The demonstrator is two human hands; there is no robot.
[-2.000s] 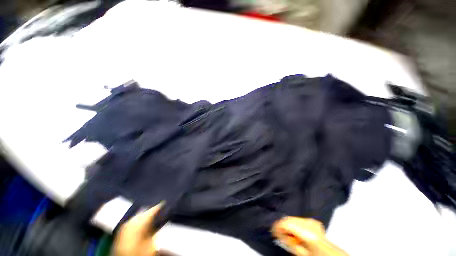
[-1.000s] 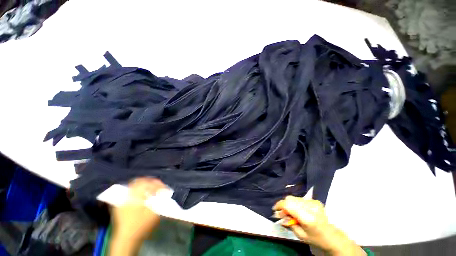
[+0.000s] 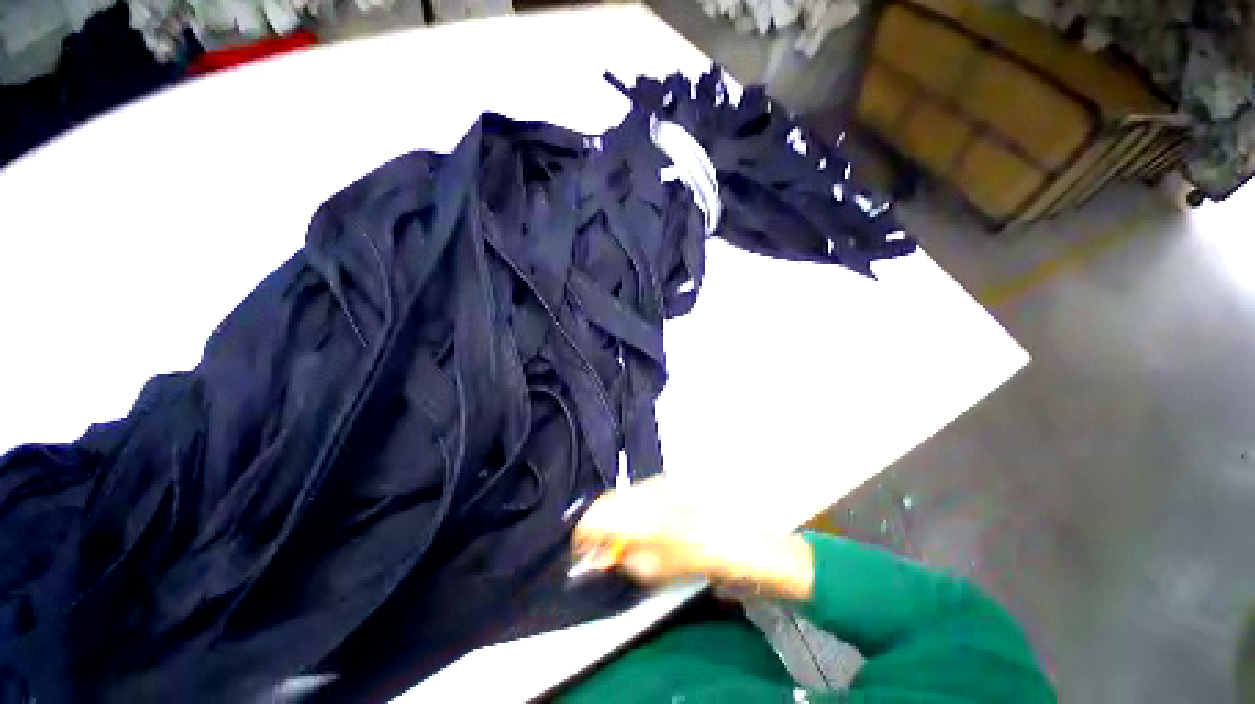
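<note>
A large heap of navy-black fabric strips (image 3: 399,371) lies across the white table (image 3: 826,371) and runs out of view at the lower left. A white tie band (image 3: 687,175) goes around its neck. Loose strip ends with white flecks fan out beyond the band. My right hand (image 3: 668,539) is at the heap's near edge, fingers closed, with a small pointed pale or metallic tool (image 3: 622,470) showing beyond the fingers; most of it is hidden. My left hand is not in view. A blurred pale spot shows at the lower left; I cannot tell what it is.
A tan wheeled bin (image 3: 977,110) stands on the concrete floor (image 3: 1101,399) beyond the table's right corner. Pale fabric piles (image 3: 785,17) are at the top. A red item (image 3: 255,52) lies beyond the table's far edge. My green sleeve (image 3: 908,619) crosses the near edge.
The view has swung right, so the band, the table corner and the bin show more. My left hand has gone out of view. My right hand remains at the heap's near edge.
</note>
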